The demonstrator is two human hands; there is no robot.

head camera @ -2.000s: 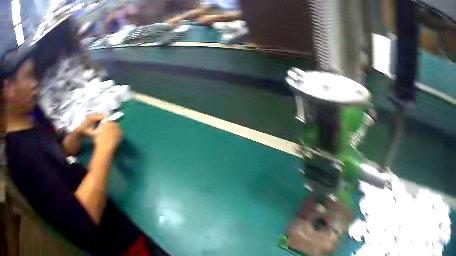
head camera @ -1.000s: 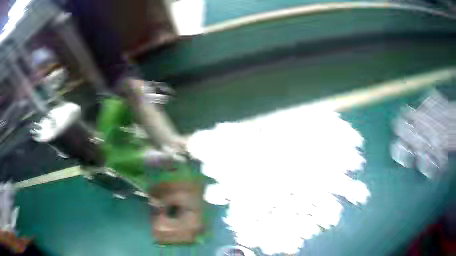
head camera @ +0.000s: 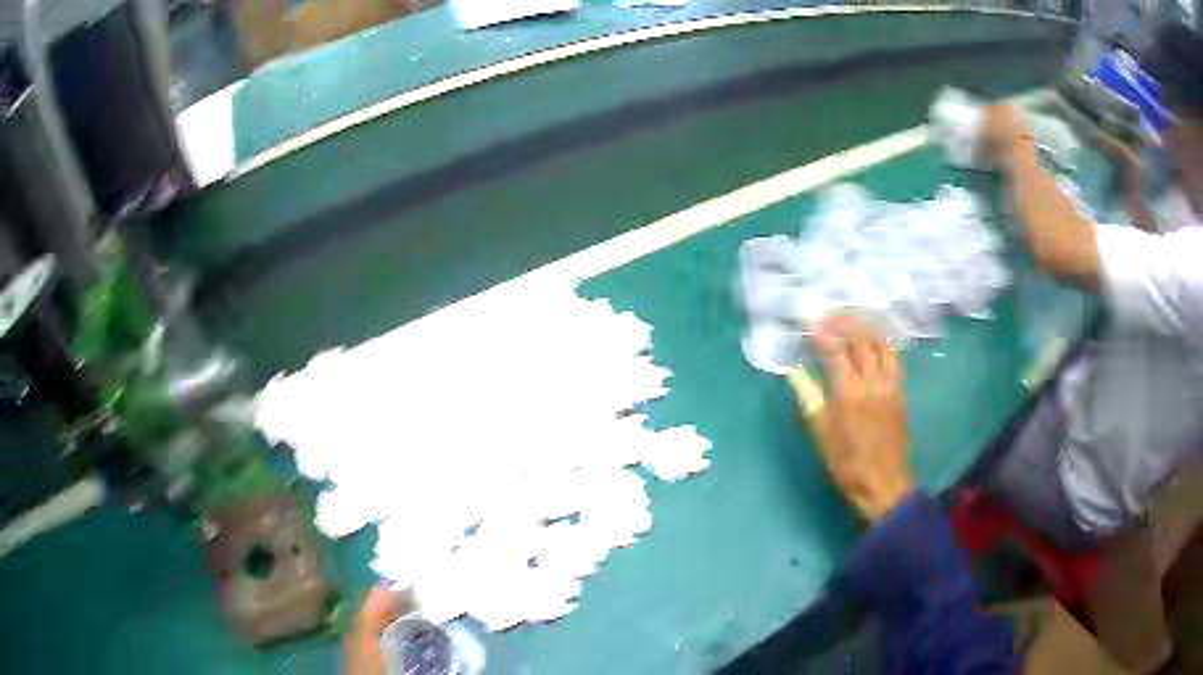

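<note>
My left hand point(head camera: 373, 636) is at the bottom edge, mostly cut off, and holds a clear-white cup-shaped housing point(head camera: 425, 649) with its open end showing. My right hand point(head camera: 864, 415) reaches over the bench with its fingertips at the near side of a cluster of white-grey housings point(head camera: 910, 257). A pale yellow wrap is on one of its fingers. Whether it grips a housing is hidden by the fingers and blur. A large bright heap of white toothed discs point(head camera: 488, 422) lies between my hands.
The green press point(head camera: 145, 382) stands at the left, with its rusty base plate point(head camera: 271, 567). The dark green conveyor point(head camera: 528, 198) runs behind the bench point(head camera: 712, 580). At the right a person in a white sleeve point(head camera: 1148, 277) handles white parts close to the housing cluster.
The view has swung right, so the press is now at the left edge and the person at the left is gone. Both my hands have come into view, the left with a housing.
</note>
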